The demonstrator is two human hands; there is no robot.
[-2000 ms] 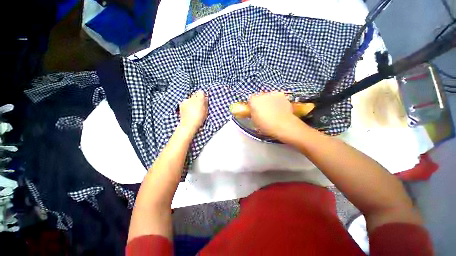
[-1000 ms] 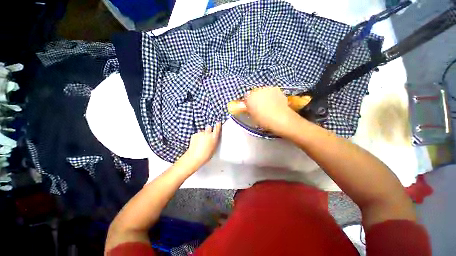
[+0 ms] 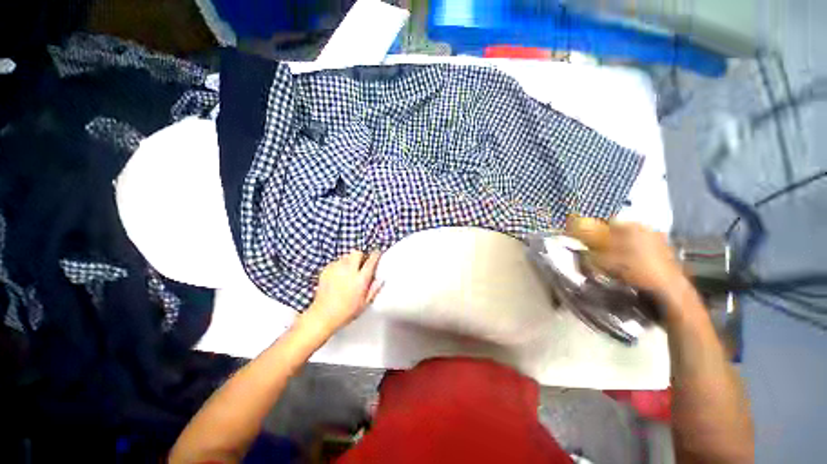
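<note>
The black-and-white checked garment piece [image 3: 435, 136] lies crumpled on the white padded ironing board [image 3: 172, 208], with a dark panel [image 3: 243, 127] along its left edge. My left hand [image 3: 346, 283] rests at the garment's lower edge, its fingertips at the cloth. My right hand [image 3: 635, 258] grips the orange handle of the steam iron [image 3: 589, 294]. The iron is blurred and tilted, its silver soleplate partly showing, at the right of the board beside the cloth. The rounded cream pressing pad [image 3: 462, 281] shows between my hands.
A dark garment pile [image 3: 54, 190] with check patches is left of the board. The metal iron rest [image 3: 705, 263] is at the right, partly behind my right wrist. Black hoses [image 3: 780, 283] run off to the right. A blue bin [image 3: 580, 34] stands behind the board.
My right hand has moved right with the iron, off the middle of the cloth. The pressing pad now shows more. My left hand stays at the garment's lower edge. The camera view has shifted.
</note>
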